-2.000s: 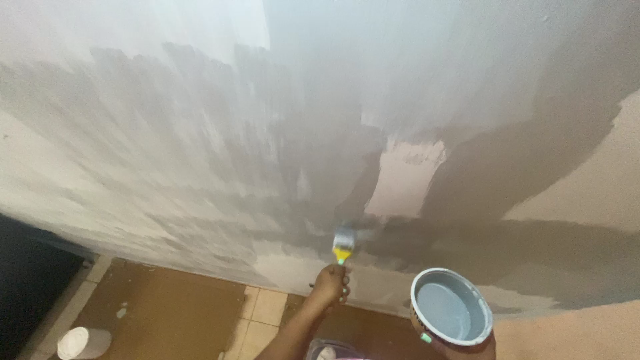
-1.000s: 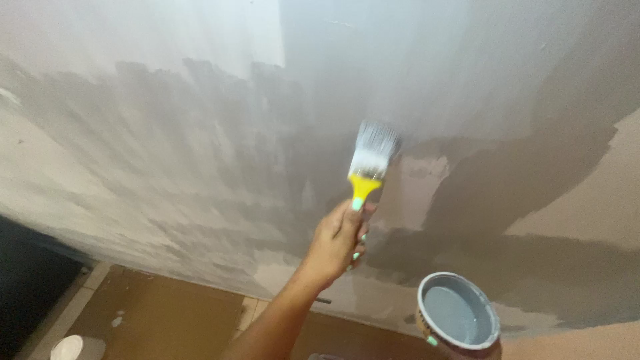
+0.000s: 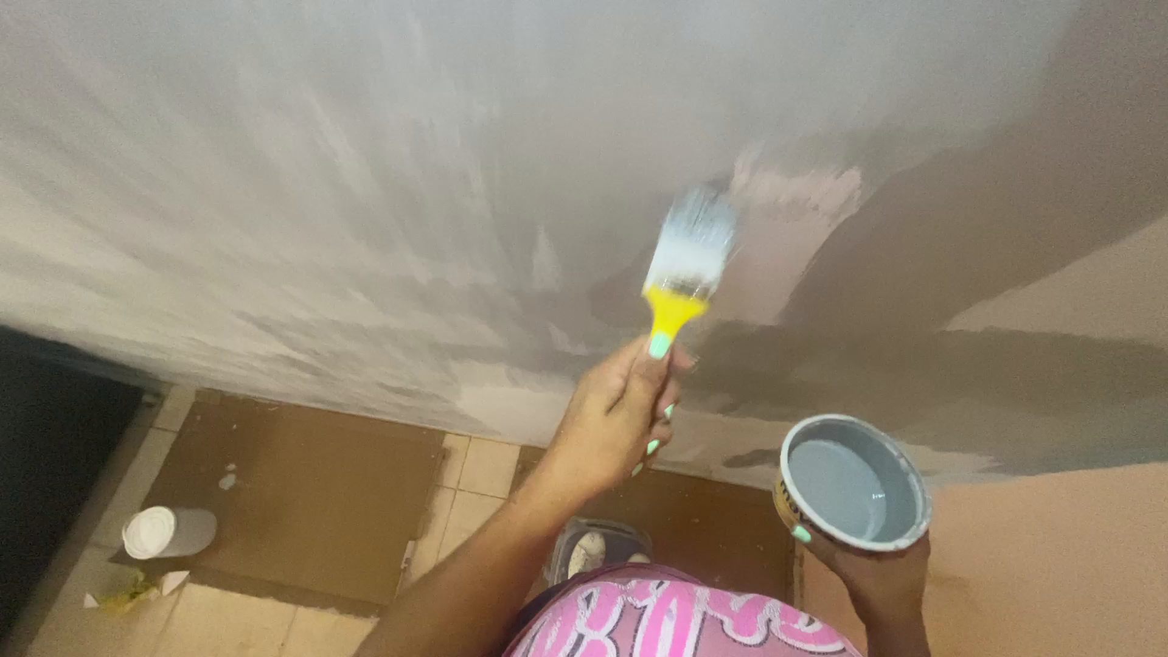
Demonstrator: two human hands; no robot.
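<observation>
My left hand (image 3: 620,411) grips the yellow handle of a paintbrush (image 3: 691,251), thumb on top. Its bristles, coated with pale paint, point up at the wall (image 3: 584,146), just left of a lighter pinkish patch (image 3: 785,237). The motion is blurred, and I cannot tell whether the bristles touch the wall. My right hand (image 3: 876,575) holds a round tub (image 3: 920,520) of grey-blue paint from below at the lower right, the thumb against its side. Around the patch the wall shows uneven grey and brownish strokes.
Brown sheets (image 3: 310,493) lie on the tiled floor (image 3: 484,465) along the wall. A white cylindrical container (image 3: 187,532) is at the lower left, near small scraps (image 3: 128,593). My foot (image 3: 589,552) and a dark area (image 3: 55,474) at the far left also show.
My left hand has carried the brush from low on the wall, below the lighter patch, up to that patch's left side. The tub stays in my right hand. The view has tilted down.
</observation>
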